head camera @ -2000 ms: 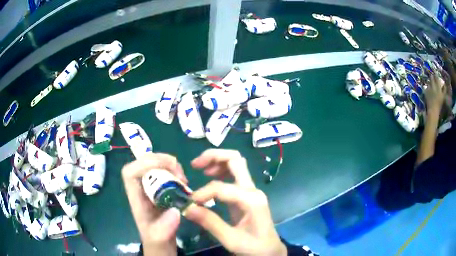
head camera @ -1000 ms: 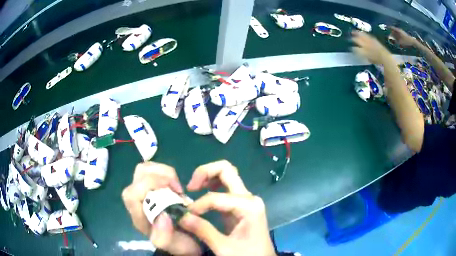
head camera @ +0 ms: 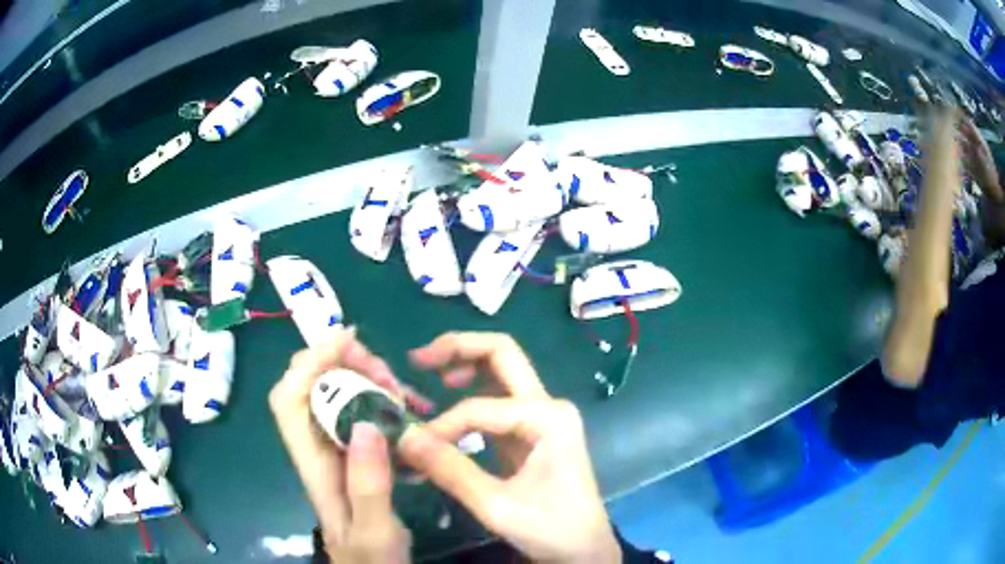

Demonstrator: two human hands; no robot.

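Note:
A white housing (head camera: 333,399) is held in my left hand (head camera: 331,452), its open side toward me. A dark green circuit board (head camera: 373,414) shows in the opening, with my left thumb over it. My right hand (head camera: 507,452) has thumb and index finger at the right end of the board, pinching there; the fingertips hide what exactly they grip. A small white part (head camera: 472,443) shows beside the right fingers; I cannot tell whether it lies on the bench.
Housings with wires are heaped at left (head camera: 127,386), centre (head camera: 501,209) and right (head camera: 871,187). A pale rail (head camera: 298,196) and post (head camera: 507,77) stand before the belt (head camera: 441,33), which carries housings and cover plates. Another person's arm (head camera: 926,264) reaches in at right, above a blue stool (head camera: 771,474).
The held housing has tilted, showing more of its open side, and my left thumb has moved onto the board. Belt items have shifted right. The other person's arm reached to the belt and came back.

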